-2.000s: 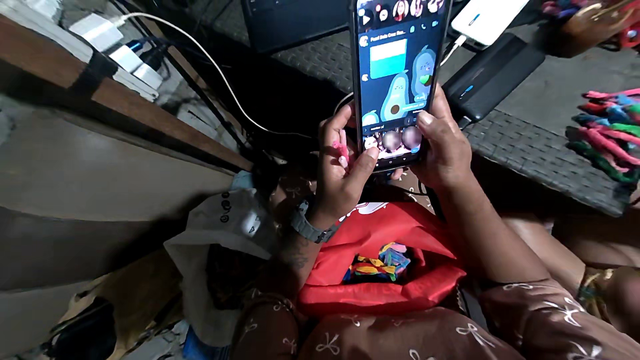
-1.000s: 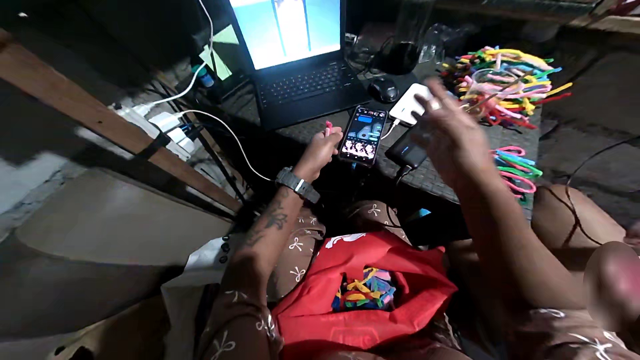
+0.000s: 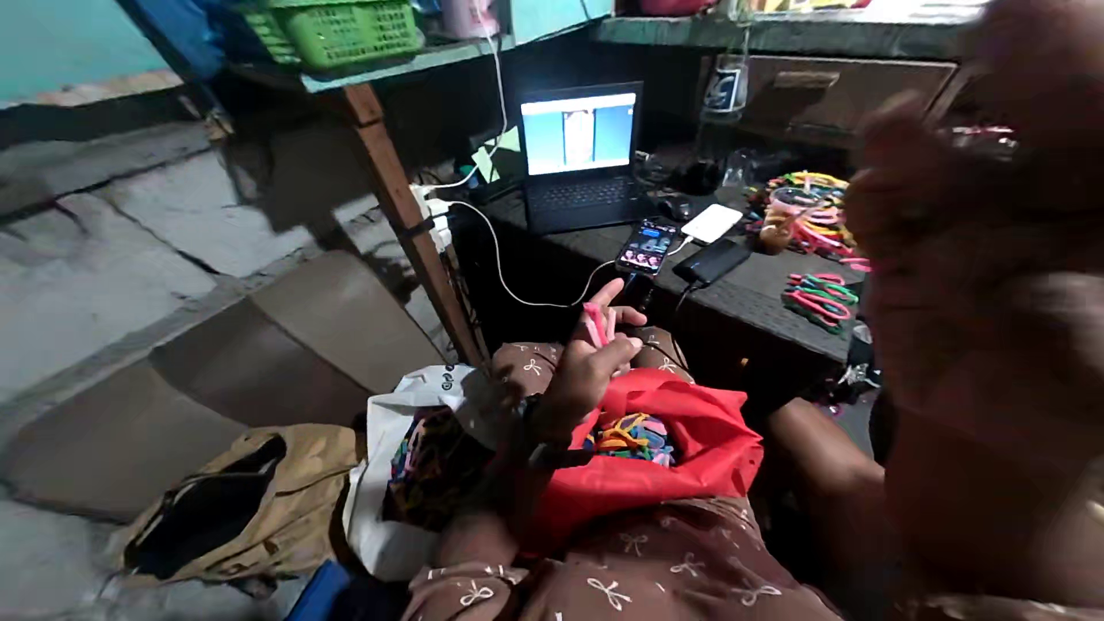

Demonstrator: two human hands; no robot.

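My left hand (image 3: 595,358) is raised over my lap with a pink band (image 3: 597,325) held against its fingers. Below it, a red fabric bag (image 3: 703,435) rests on my lap, with many coloured bands (image 3: 634,438) inside. My right hand (image 3: 940,172) is lifted very near the camera at the right, dark and blurred; its fingers cannot be made out well. A smartphone (image 3: 647,247) with its screen lit lies at the table's near edge, just beyond my left hand. On the table's right side are a pile of coloured bands (image 3: 806,211) and a smaller bunch (image 3: 819,300).
A laptop (image 3: 580,155), a mouse (image 3: 675,207), a white power bank (image 3: 711,223) and a black one (image 3: 712,262) are on the table (image 3: 759,302). A white cable hangs beside a wooden post (image 3: 405,216). A white bag (image 3: 379,509) and a tan bag (image 3: 293,509) stand at the left.
The phone, held in both hands at first, now lies on the table. My right hand has risen close to the camera. The view has tilted up and widened.
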